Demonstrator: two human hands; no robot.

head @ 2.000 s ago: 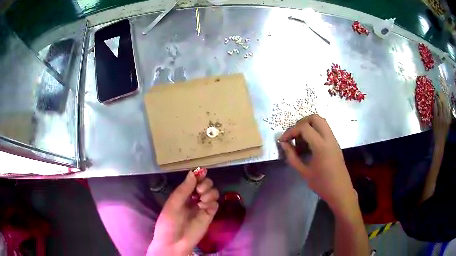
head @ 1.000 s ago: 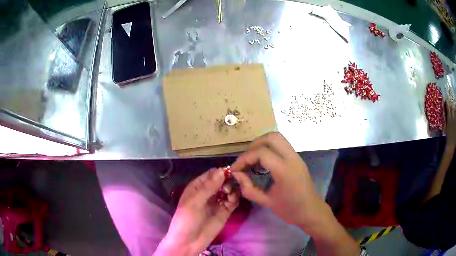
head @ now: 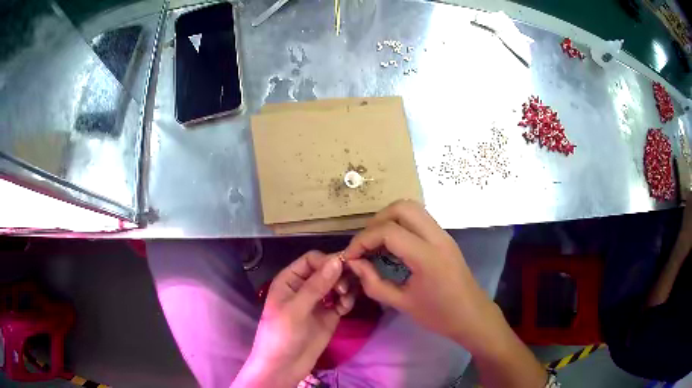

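Note:
My left hand [head: 302,292] is over my lap below the bench edge, closed on small red pieces [head: 329,301]; a bit of red shows between its fingers. My right hand [head: 413,273] meets it from the right. Its thumb and forefinger pinch at the left fingertips, on something too small to make out. A tan cardboard pad [head: 303,151] lies near the bench edge above my hands, with a white glue dab [head: 353,179] and brown specks on it. A thin sliver lies at the dab's right side. Tiny pale parts [head: 478,161] are scattered right of the pad.
A smartphone [head: 206,64] lies at the upper left beside a clear-sided box [head: 76,114]. Red heaps [head: 546,126] lie at the right. Whitish bits [head: 394,51] and a dark curved tool [head: 502,42] lie farther back. A person's arm [head: 668,261] is at the right edge.
My right hand has moved from beside the pale scatter to my left hand, and their fingertips now meet. Since one second ago both hands have barely moved. The view has shifted slightly.

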